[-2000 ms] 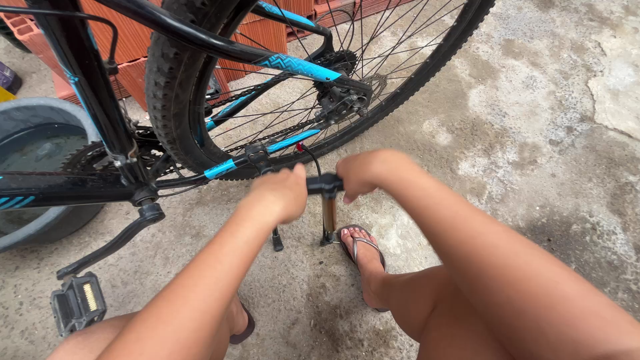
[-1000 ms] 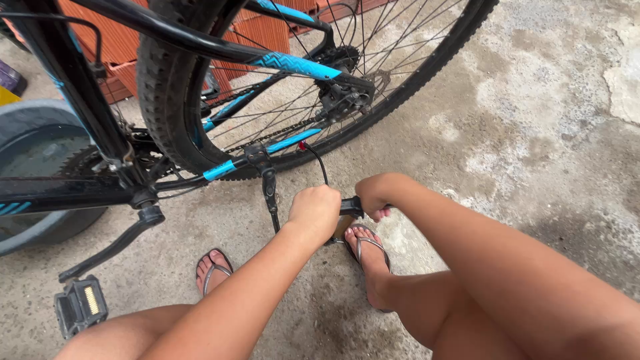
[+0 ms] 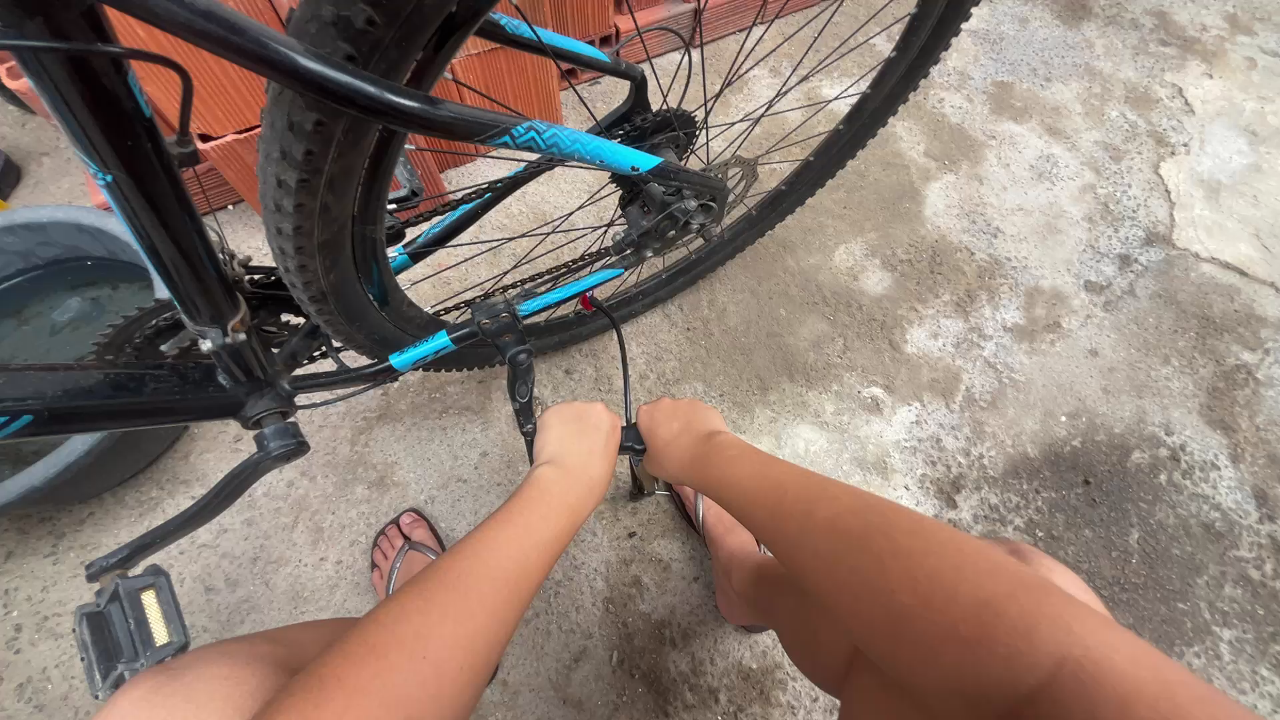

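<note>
Both fists are closed on the black T-handle of a bicycle floor pump (image 3: 632, 440): my left hand (image 3: 578, 440) on its left end, my right hand (image 3: 682, 435) on its right end. Below them the pump's foot stands on the concrete beside my right sandal, its barrel mostly hidden. A black hose (image 3: 624, 355) rises from the pump to a red-tipped head (image 3: 587, 301) at the rear wheel's rim. The rear tire (image 3: 320, 200) belongs to a black and blue bicycle. Its kickstand (image 3: 520, 385) reaches down just left of my left hand.
A grey tub of water (image 3: 75, 235) sits at the left, behind the crank arm (image 3: 200, 510) and the pedal (image 3: 130, 630). Red hollow bricks (image 3: 510, 85) are stacked behind the wheel. My left foot in a sandal (image 3: 405, 550) rests on the rough concrete floor (image 3: 1000, 330).
Both hands, holding the pump handle throughout, moved down between the two earlier frames. Now they are closer together, and the handle between them looks level.
</note>
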